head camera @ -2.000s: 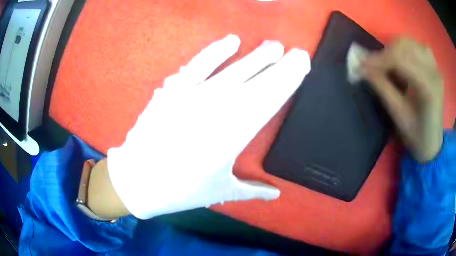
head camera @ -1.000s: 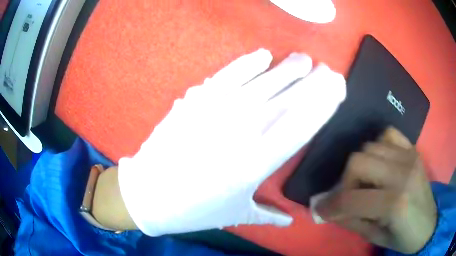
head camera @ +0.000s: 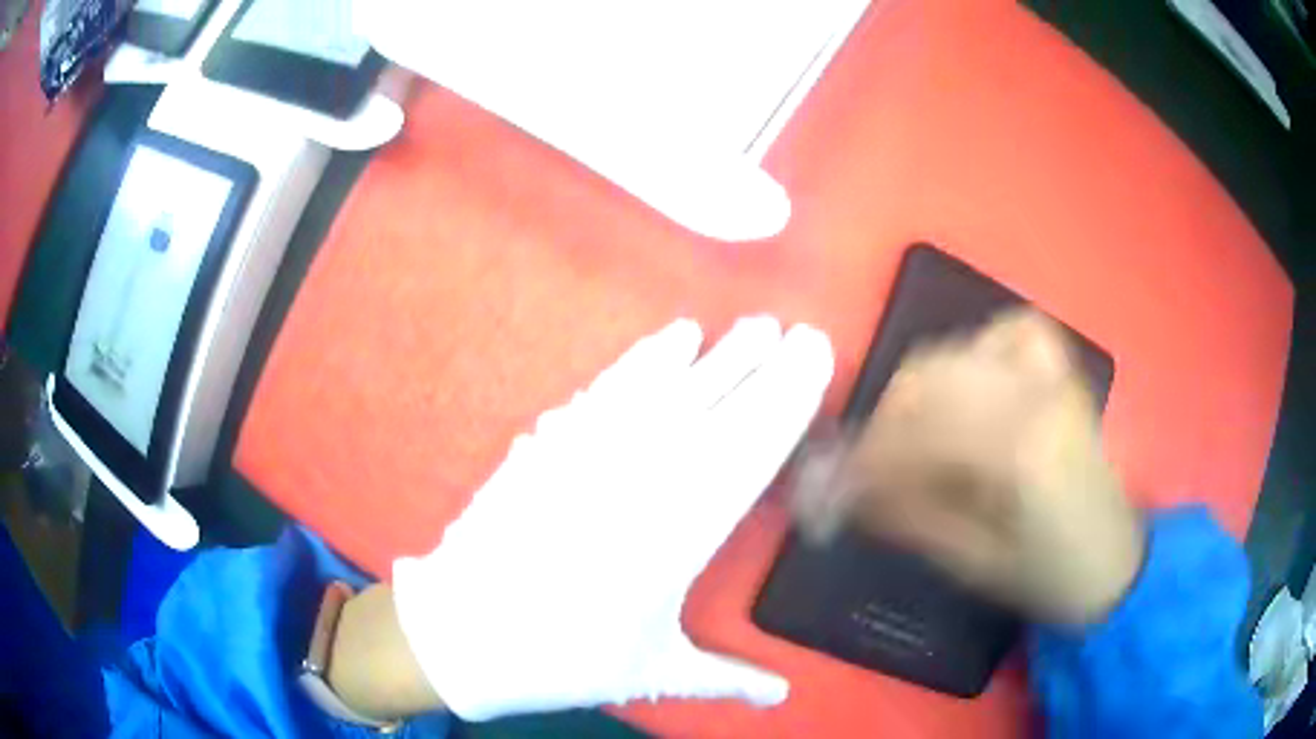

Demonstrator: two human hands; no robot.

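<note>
A black e-reader (head camera: 906,585) lies back up on the red work mat (head camera: 433,289), tilted to the right of centre. My right hand (head camera: 996,455), bare and blurred, is over its middle and hides part of it. A white wipe (head camera: 823,491), blurred, is pinched in my right fingertips at the e-reader's left edge. My left hand (head camera: 621,534), in a white glove, lies to the left of the e-reader with its fingers apart and holds nothing. Its fingertips are close to the e-reader's left edge.
A white box tray (head camera: 621,101) is at the top of the mat. At left, a tray holds an e-reader (head camera: 152,303) screen up, with another e-reader (head camera: 296,58) beyond it. A dark printed bag (head camera: 80,44) is at top left. Crumpled white wipes (head camera: 1280,650) lie at the right edge.
The view has shifted, showing more of the trays. My right hand has moved from the e-reader's lower end to its left edge with the wipe. My left hand remains beside the e-reader.
</note>
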